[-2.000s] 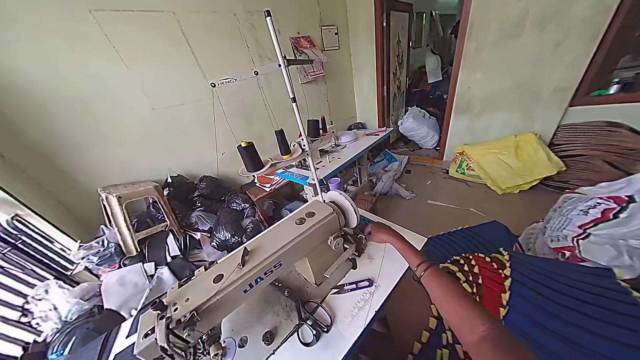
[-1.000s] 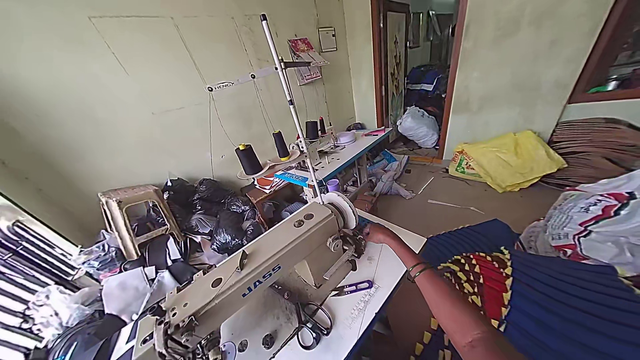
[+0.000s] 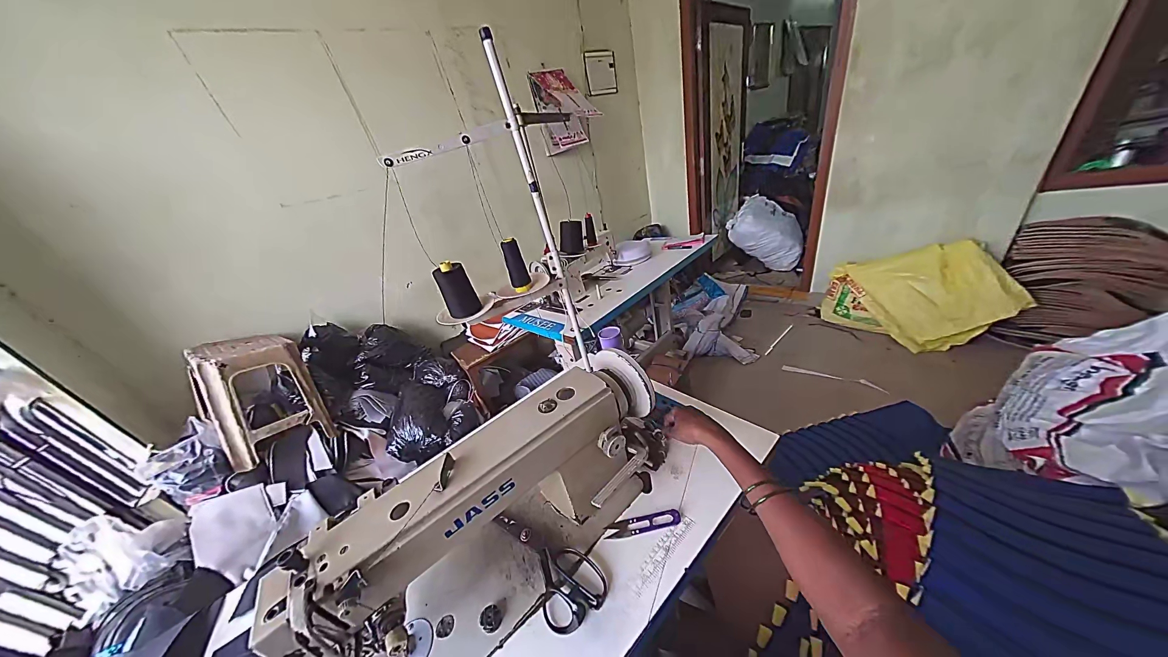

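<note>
My right hand [image 3: 691, 426] is at the bobbin winder [image 3: 643, 442] beside the handwheel [image 3: 623, 381] of a beige industrial sewing machine [image 3: 474, 497]. Its fingertips are partly hidden, so I cannot tell whether they grip anything. My left hand is out of view. Black-handled scissors [image 3: 573, 591] lie on the machine bed, near purple-handled thread snips [image 3: 650, 522] and a clear ruler [image 3: 664, 557] on the white table. Two black thread cones [image 3: 457, 292] [image 3: 516, 265] stand on the thread stand behind the machine.
A second sewing table [image 3: 639, 274] stands beyond. Black plastic bags [image 3: 420, 415] and a plastic stool [image 3: 260, 392] are at the left. On the right are a yellow sack [image 3: 940, 292], a white printed sack [image 3: 1086, 415] and stacked brown material [image 3: 1086, 269].
</note>
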